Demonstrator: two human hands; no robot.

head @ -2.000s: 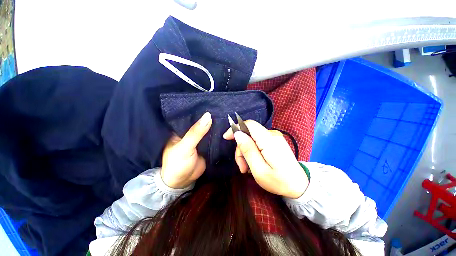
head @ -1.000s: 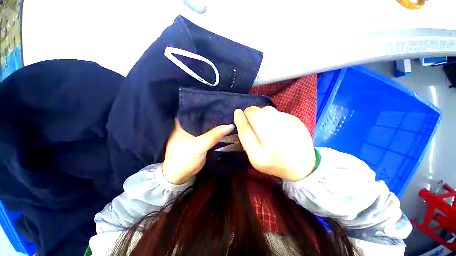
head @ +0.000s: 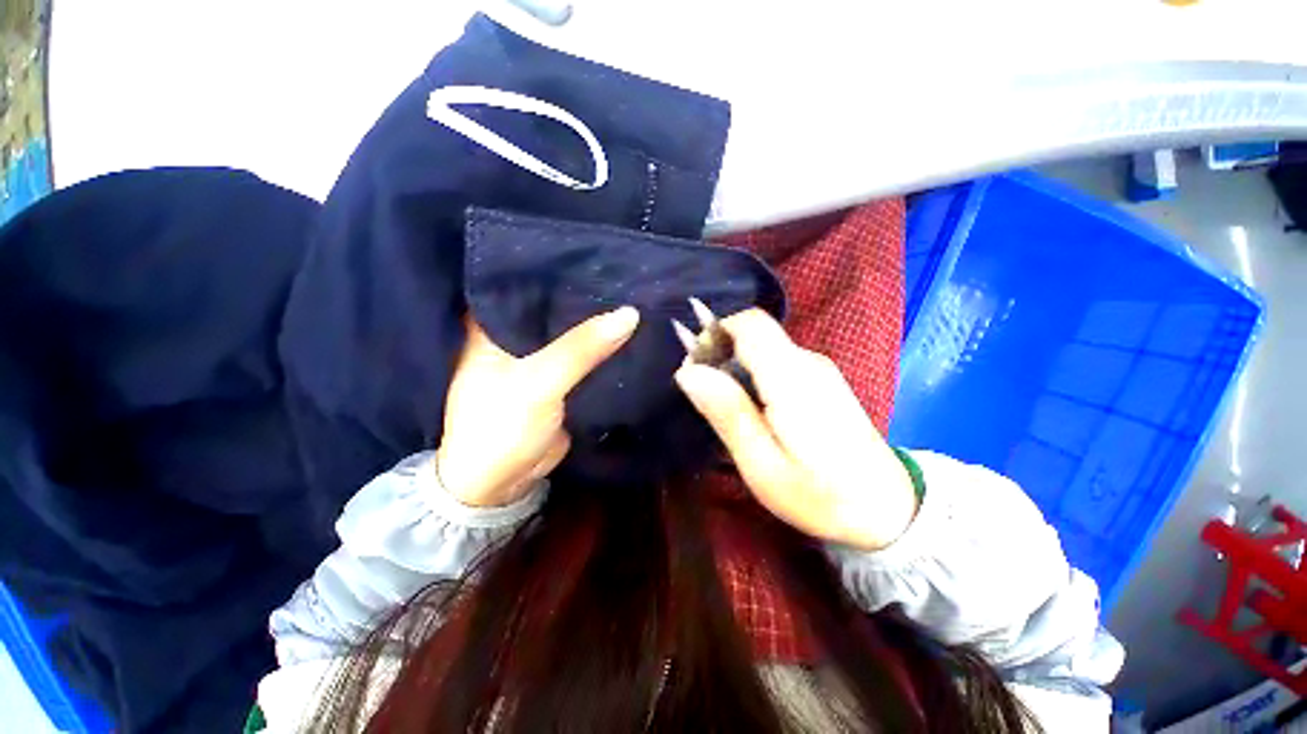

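Note:
The navy garment point(head: 387, 287) lies over the lap and onto the white table's edge. My left hand point(head: 509, 409) grips its stiffer waistband end point(head: 573, 265), thumb on top, the other fingers hidden under the cloth. My right hand point(head: 803, 430) holds small thread snips point(head: 705, 341); their two pointed tips are apart, just above the cloth, right of my left thumb. The snips' body is mostly hidden in my fingers. A white cord loop point(head: 519, 98) lies on the garment above the band. A short line of pale stitches shows to its right.
The white table point(head: 917, 86) crosses the top, with a ruled strip point(head: 1204, 112) at its right front edge. A blue crate point(head: 1089, 344) stands below at the right. A red metal frame point(head: 1254, 588) is at the lower right. Long dark hair hangs over the red checked apron point(head: 846, 287).
The snips' tips, hidden by my right hand a second ago, show again, spread. The band and my left hand have shifted slightly left. The loop and upper cloth sit slightly higher.

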